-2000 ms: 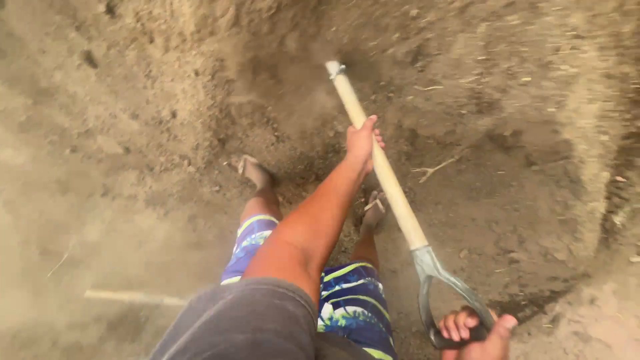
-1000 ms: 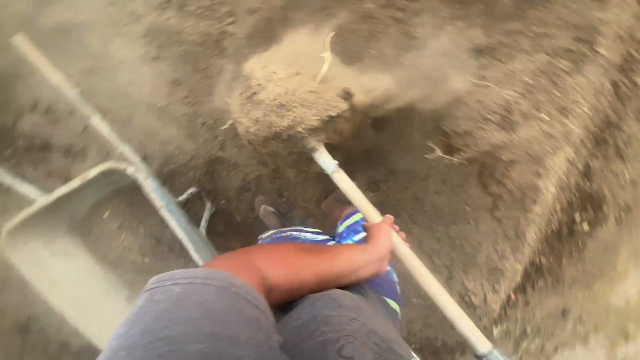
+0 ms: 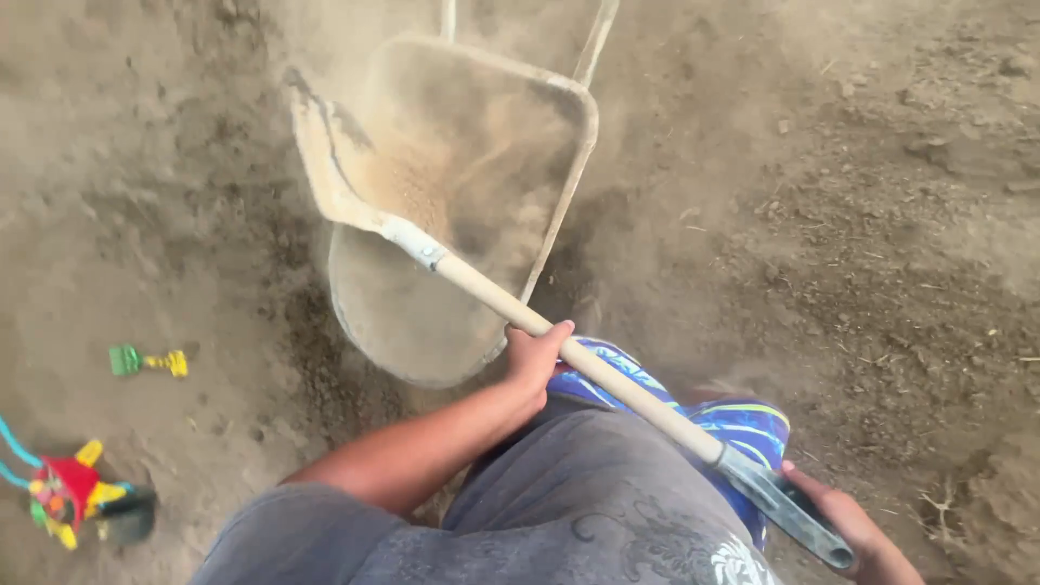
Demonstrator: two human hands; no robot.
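A shovel with a pale wooden shaft (image 3: pixel 617 388) runs diagonally across my body. Around the middle of the shaft my left hand (image 3: pixel 536 357) is closed. At the lower right my right hand (image 3: pixel 841 520) is on the grey D-shaped handle (image 3: pixel 784 504); its fingers are partly hidden. The metal shovel blade (image 3: pixel 325 166), tipped on its side, is over the far left part of a wheelbarrow tray (image 3: pixel 569 187). Loose soil (image 3: pixel 414 187) falls from the blade into the tray amid dust.
A green and yellow toy shovel (image 3: pixel 149 361) lies on the ground at left. Below it stands a red toy wheelbarrow (image 3: pixel 73 487) with colourful pieces, beside a dark container (image 3: pixel 130 516). Loose dirt (image 3: pixel 886 301) and dry twigs cover the ground at right.
The view has turned strongly towards the wheelbarrow. The shovel, heaped with soil a second ago, has swung over the tray and tipped, and soil is coming off it. Both hands have moved with it.
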